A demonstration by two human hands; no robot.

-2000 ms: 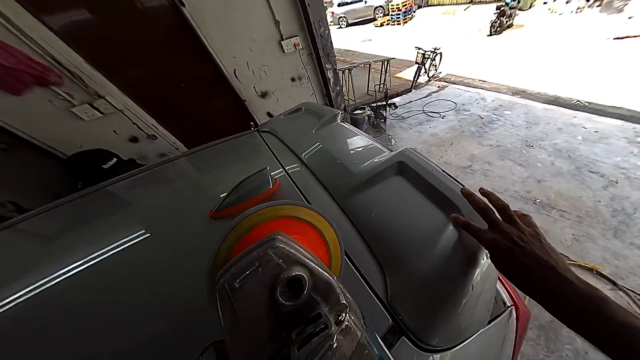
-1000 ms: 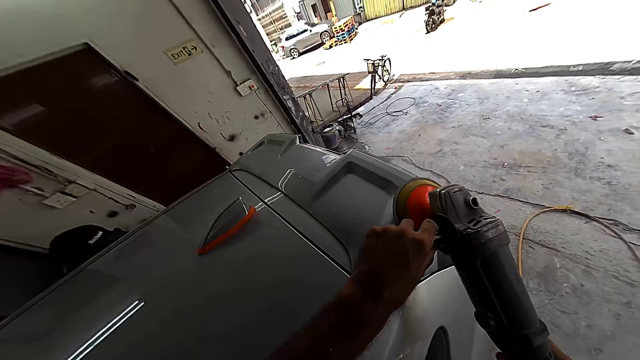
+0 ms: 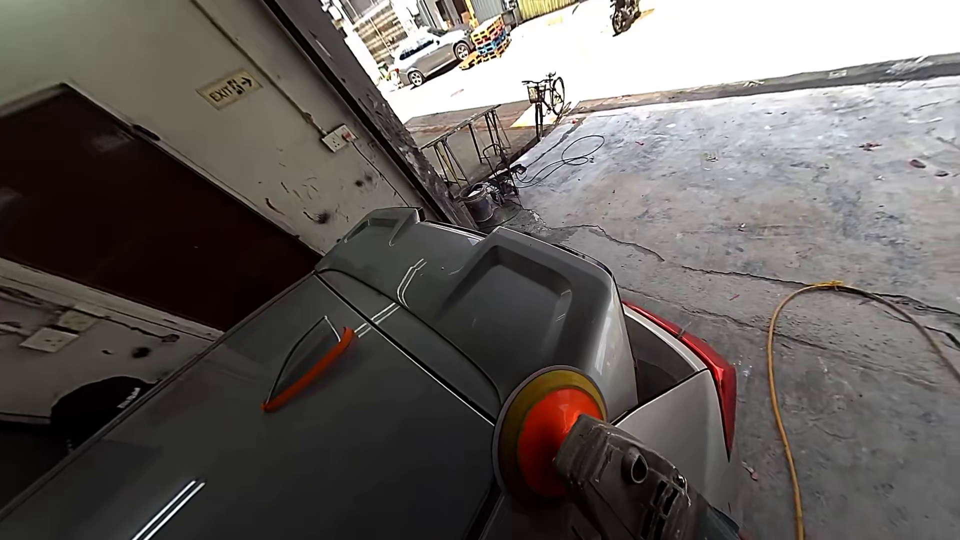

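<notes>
A rotary polisher [image 3: 637,480] with an orange backing plate and yellowish pad [image 3: 551,431] reaches in from the bottom right. Its pad is at the rear edge of a grey car roof [image 3: 360,450], beside the corner of the rear spoiler [image 3: 517,300]; whether it touches the paint is hard to tell. Neither of my hands shows, so what holds the polisher's handle is out of view. On the roof, left of the pad, sits a shark-fin antenna [image 3: 304,360] with orange tape along its base.
The red tail light [image 3: 709,360] is below the spoiler. A yellow hose [image 3: 776,390] curves over the concrete floor [image 3: 750,195] at right. Beyond the car stand a bucket [image 3: 478,202], a metal rack [image 3: 465,146] and a bicycle [image 3: 546,97]. A wall [image 3: 262,165] runs along the left.
The hand seen beside the polisher's head a second ago is out of view. The polisher's head has moved from the spoiler's outer side back to the roof's rear edge.
</notes>
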